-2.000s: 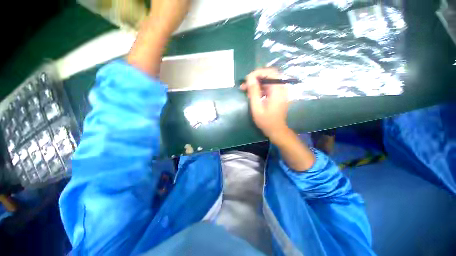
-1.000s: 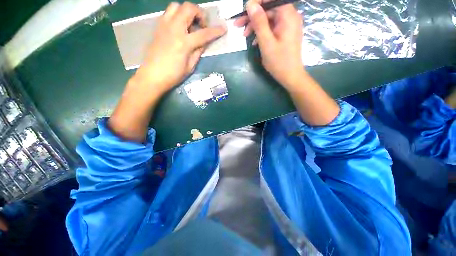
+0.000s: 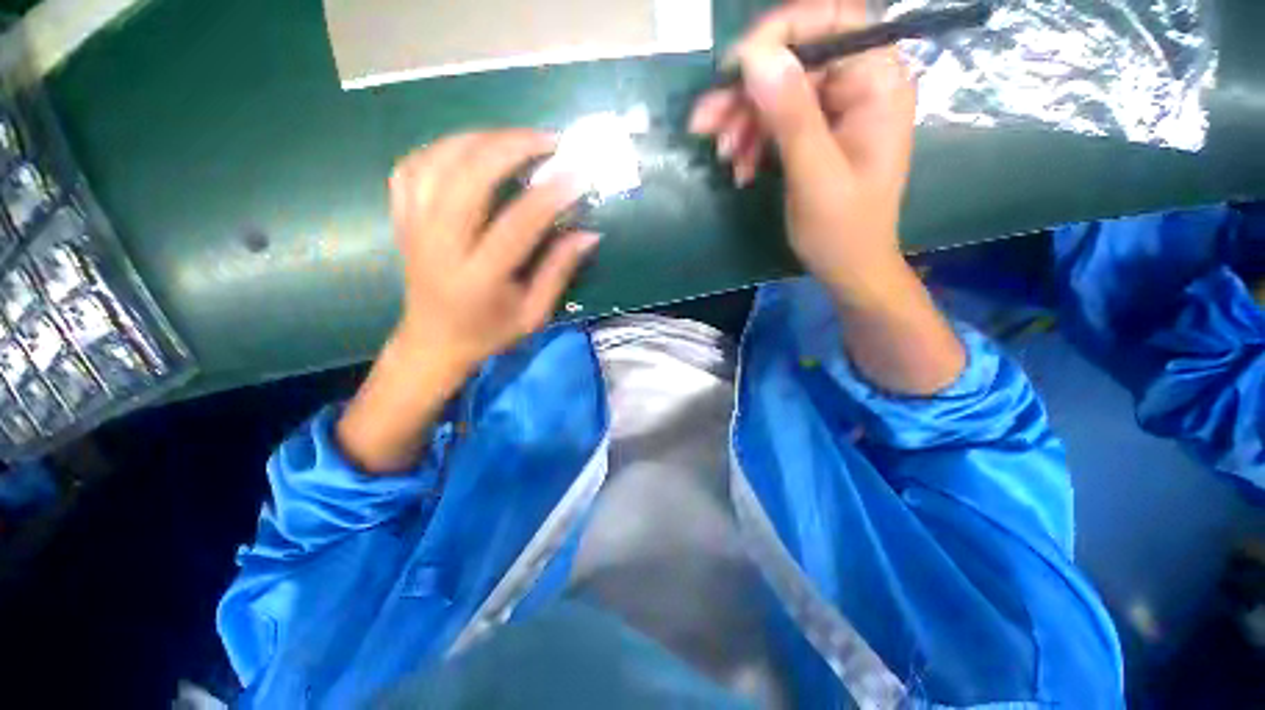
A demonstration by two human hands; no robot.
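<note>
A small shiny white-silver module (image 3: 599,156) lies on the green mat in front of me. My left hand (image 3: 486,236) is at its left side, fingers curled and apart, fingertips at its edge; glare hides whether they grip it. My right hand (image 3: 832,132) holds dark tweezers (image 3: 895,31) to the right of the module, a little apart from it. The tweezers' tip is blurred, and I cannot tell if it holds a piece. The grey-beige adhesive sheet (image 3: 500,35) with a white right end lies beyond the module.
A clear blister tray (image 3: 70,298) with rows of pockets is at the left. Crinkled clear film (image 3: 1082,70) lies at the right, beyond my right hand. A pale strip (image 3: 70,25) is at the far left. Another person's blue sleeve (image 3: 1179,319) is at the right, below the bench edge.
My left hand has moved from the adhesive sheet towards me, to the module. My right hand with the tweezers has moved off the sheet to the right. The view has shifted.
</note>
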